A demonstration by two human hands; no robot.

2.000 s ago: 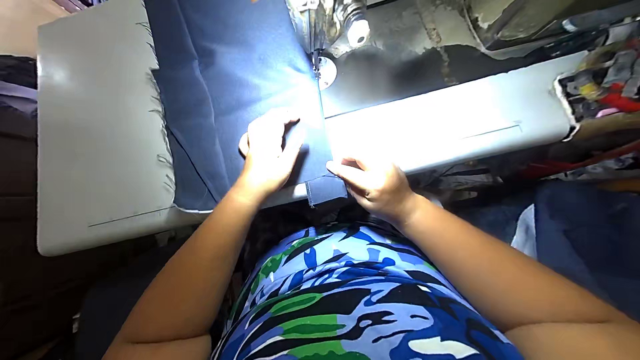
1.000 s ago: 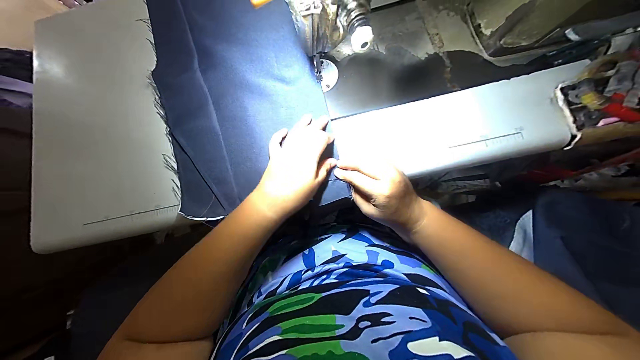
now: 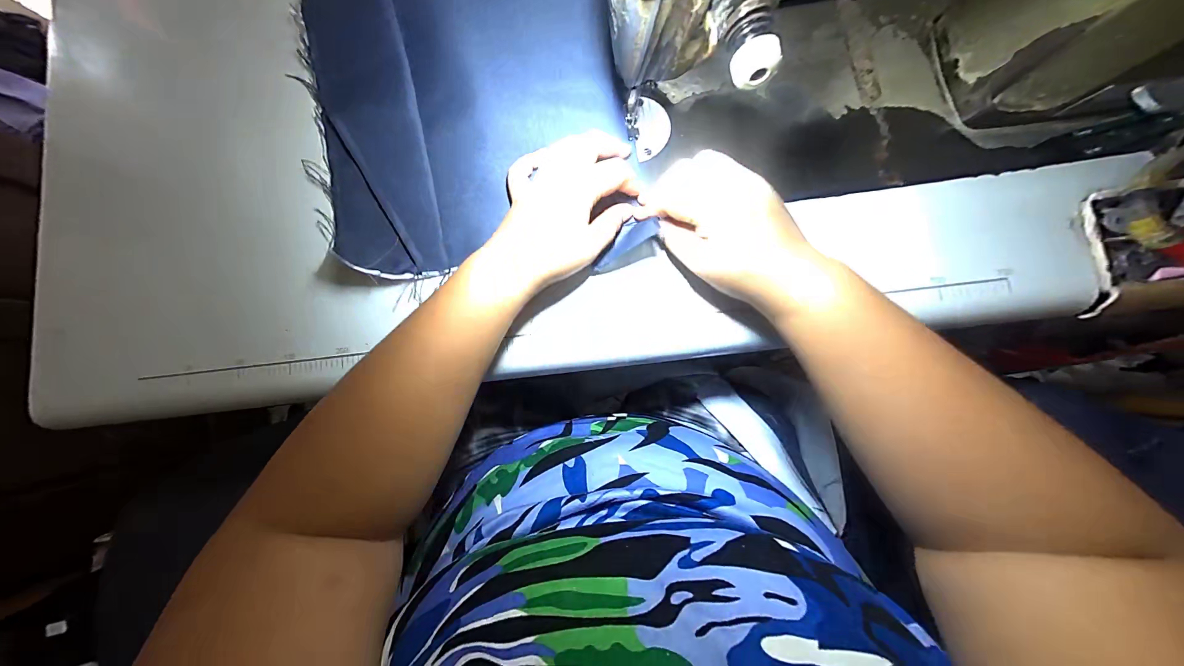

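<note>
A dark blue fabric piece point(image 3: 462, 111) with a frayed left edge lies on the pale sewing table point(image 3: 185, 231). Its right edge runs under the needle and presser foot point(image 3: 633, 116) of a sewing machine point(image 3: 671, 37). Just in front of the needle, my left hand point(image 3: 569, 203) rests on the cloth, thumb and fingers pinching its right edge. My right hand point(image 3: 721, 217) meets it there, its fingertips closed on the same edge. A small corner of the fabric shows below the fingertips. Glare hides part of both hands.
The machine's worn bed point(image 3: 786, 139) lies behind the right hand. A white knob-like part point(image 3: 756, 61) sticks out beside the machine head. Ruler markings run along the table's front edge. Mixed scraps point(image 3: 1142, 222) fill an opening at the far right.
Both hands have moved forward with the fabric edge, closer to the needle. The cloth's near end, which hung over the table's front edge two seconds ago, now lies on the table.
</note>
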